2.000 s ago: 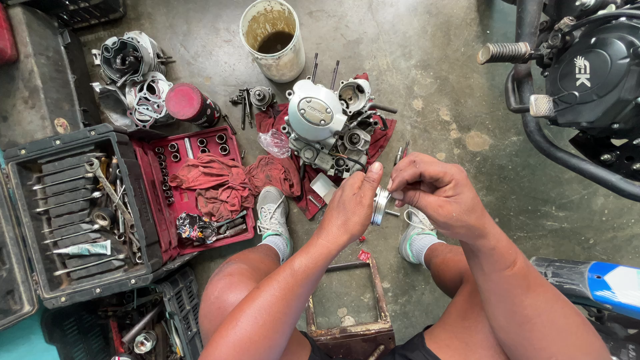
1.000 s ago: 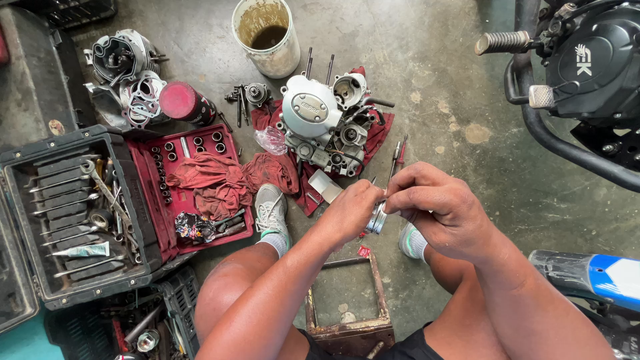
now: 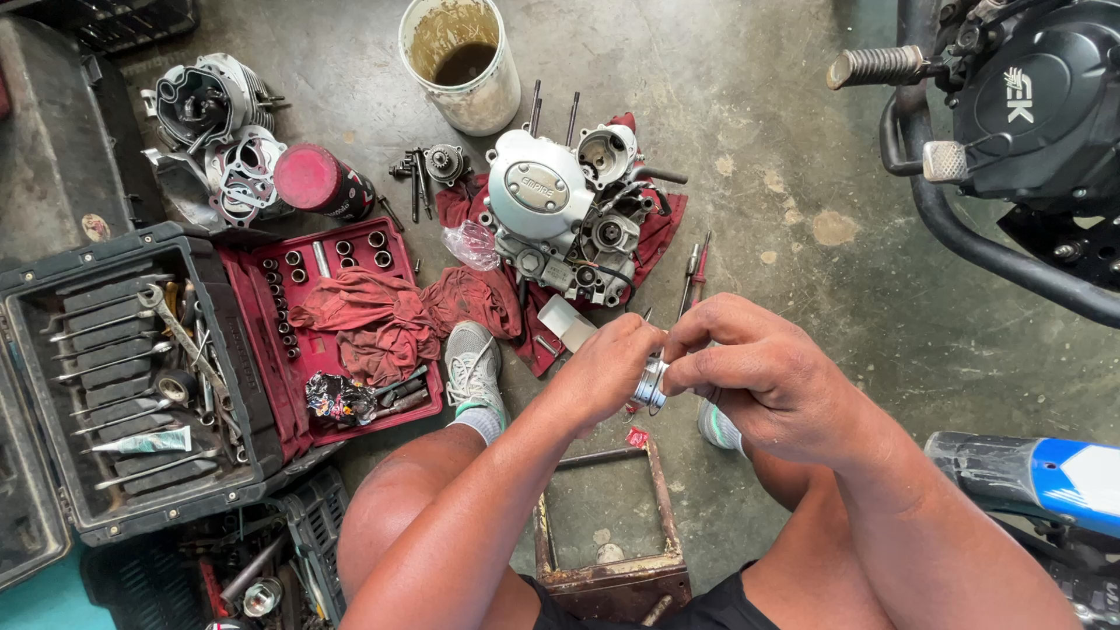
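Note:
Low in front of me, my left hand [image 3: 608,372] holds a small silvery piston [image 3: 649,385] with thin rings around it. Pressed against the piston's side are the pinched fingers of my right hand [image 3: 744,372]; a thin ring edge shows below them, though what the fingertips grip is hidden. Beyond my hands, an engine block [image 3: 538,197] with a silver cover and two upright studs lies on a red cloth [image 3: 661,241]. A small white box [image 3: 566,322] is just past my left hand. Screwdriver-like tools [image 3: 697,278] lie on the floor beyond my right hand.
At left are an open toolbox [image 3: 249,385] of wrenches, a red socket tray [image 3: 398,254] with rags, a cylinder head [image 3: 206,101], gaskets [image 3: 249,171] and a red-capped container [image 3: 311,179]. A bucket [image 3: 503,92] of dark liquid stands ahead. Motorcycle parts [image 3: 1032,114] are at right; a rusty frame [image 3: 612,569] is below.
My left hand has shifted its hold and its fingers now cover less of the piston than one second ago. Both hands stay together at it. The engine block has not moved.

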